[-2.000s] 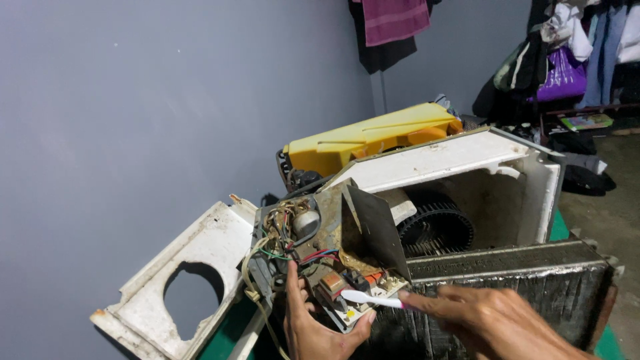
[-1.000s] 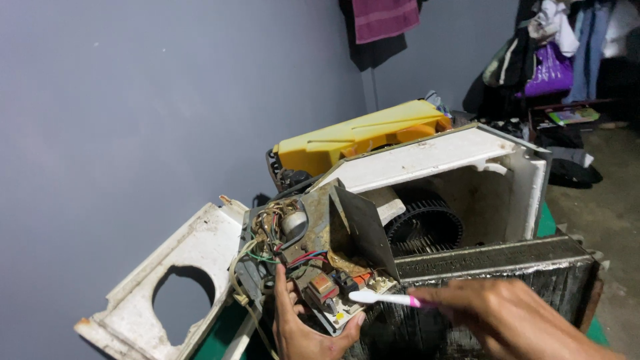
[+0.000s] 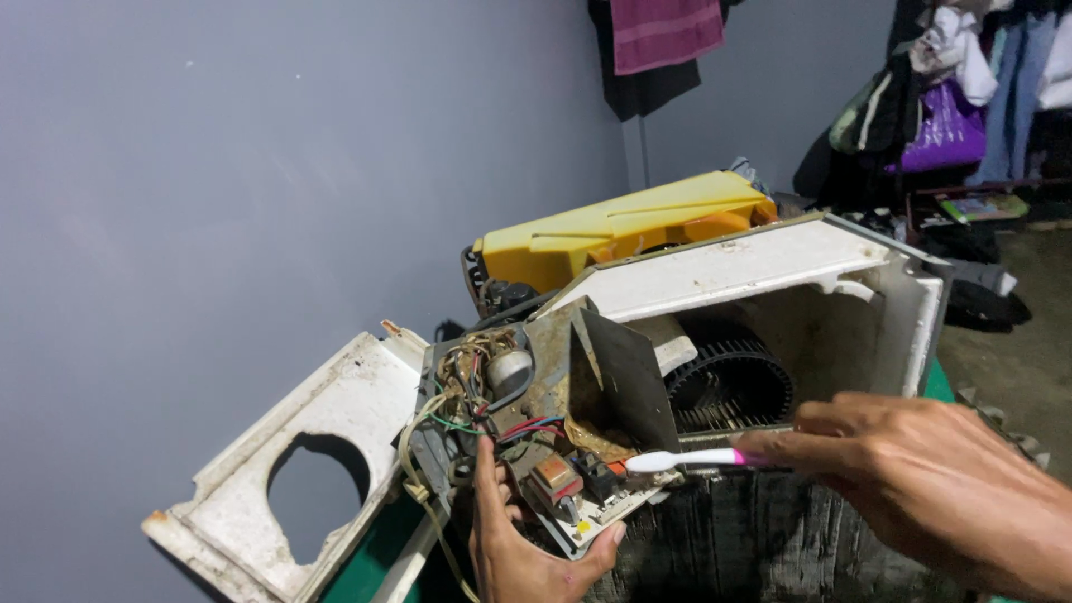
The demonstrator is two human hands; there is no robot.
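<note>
A circuit board (image 3: 599, 512) with a small transformer (image 3: 554, 479) and other parts is gripped at its lower edge by my left hand (image 3: 528, 536), thumb on the front and fingers at the left side. My right hand (image 3: 888, 469) holds a white and pink toothbrush (image 3: 682, 459), its head over the board's upper right part, close to an orange component (image 3: 617, 466). Whether the bristles touch is hidden. Behind the board is a dirty metal control box (image 3: 548, 385) with tangled wires (image 3: 473, 368) and a round, silvery capacitor (image 3: 509, 371).
A white foam panel (image 3: 243, 494) with a round hole leans at the left. An open air conditioner housing (image 3: 737, 268) with a black blower wheel (image 3: 729, 385) stands behind, a yellow plastic casing (image 3: 620, 226) beyond it. A grimy finned coil (image 3: 720, 536) lies below my right hand.
The toothbrush head has moved up the board, away from its lower part, with my right hand. My left hand keeps its grip on the board.
</note>
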